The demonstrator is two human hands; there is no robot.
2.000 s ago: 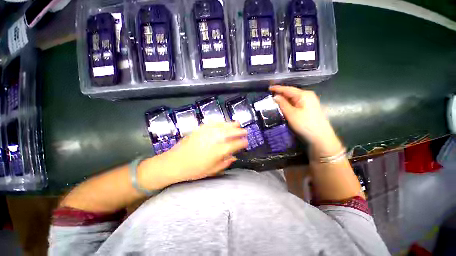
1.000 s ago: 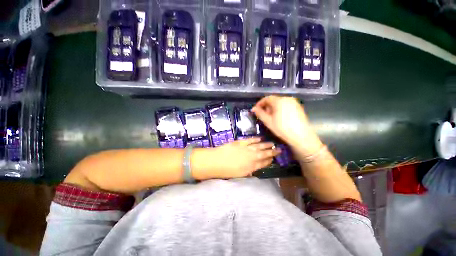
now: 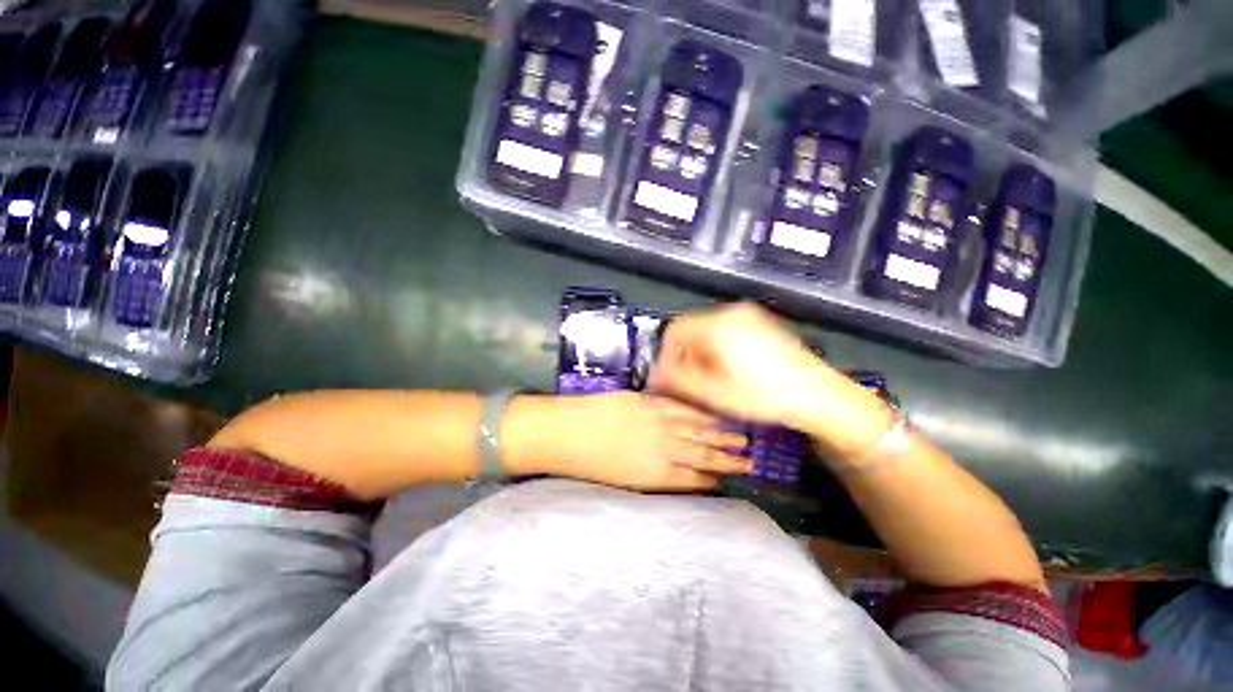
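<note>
A row of purple-black phones lies face up on the dark green bench; the leftmost phone (image 3: pixel 595 341) shows its bright screen, and a purple keypad (image 3: pixel 775 454) shows at the right. My left hand (image 3: pixel 649 441) lies flat over the lower part of the row, fingers pointing right. My right hand (image 3: pixel 730 362) is blurred above the phones, its fingers bent and close together over a screen near my left hand. It hides the middle phones. Whether it pinches anything cannot be seen.
A clear pocket tray (image 3: pixel 771 277) ahead holds several phones back up, with white labels; its far pockets hold white slips. Another clear tray (image 3: pixel 203 331) at left holds phones face up. A pale post slants at upper right. A red item (image 3: pixel 1111 619) lies low at right.
The view has turned, so trays and phones sit further right and tilted. My right hand has moved left along the row, closer to my left hand. My left hand stays over the keypads.
</note>
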